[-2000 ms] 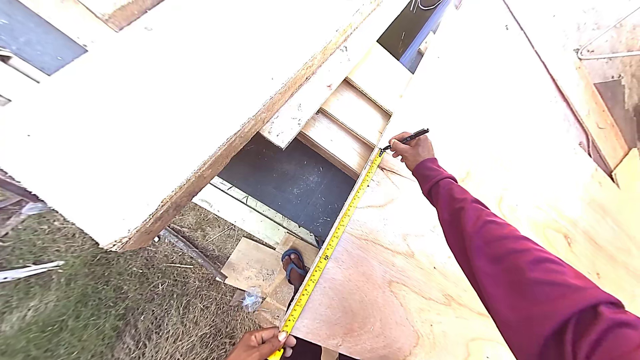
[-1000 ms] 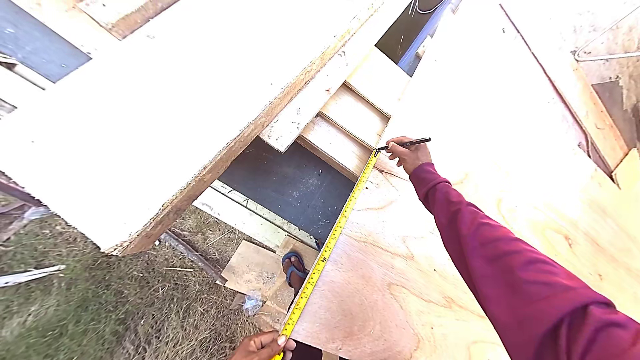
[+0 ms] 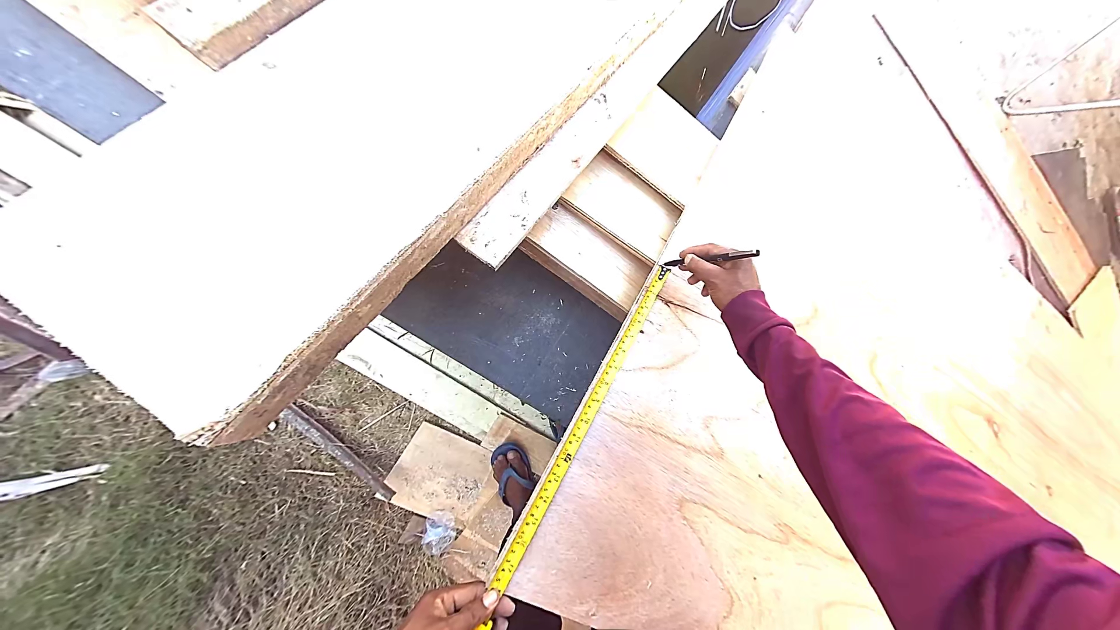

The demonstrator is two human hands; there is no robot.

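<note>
A yellow tape measure blade (image 3: 573,437) lies stretched along the left edge of a plywood sheet (image 3: 700,490). At its near end, by the sheet's lower corner, my left hand (image 3: 457,605) grips the tape between thumb and fingers. My right hand (image 3: 722,273) holds a black pen (image 3: 733,256), its tip pointing left at the tape's far end, on the sheet's edge. The tape's case is not clearly visible. A maroon sleeve covers my right arm.
A thick pale board (image 3: 289,210) spans the upper left. Plywood pieces (image 3: 604,236) lie between it and the sheet, above a dark surface (image 3: 516,324). A sandalled foot (image 3: 514,472) is below, beside dry grass (image 3: 262,525). A bent metal rod (image 3: 1059,108) is at the upper right.
</note>
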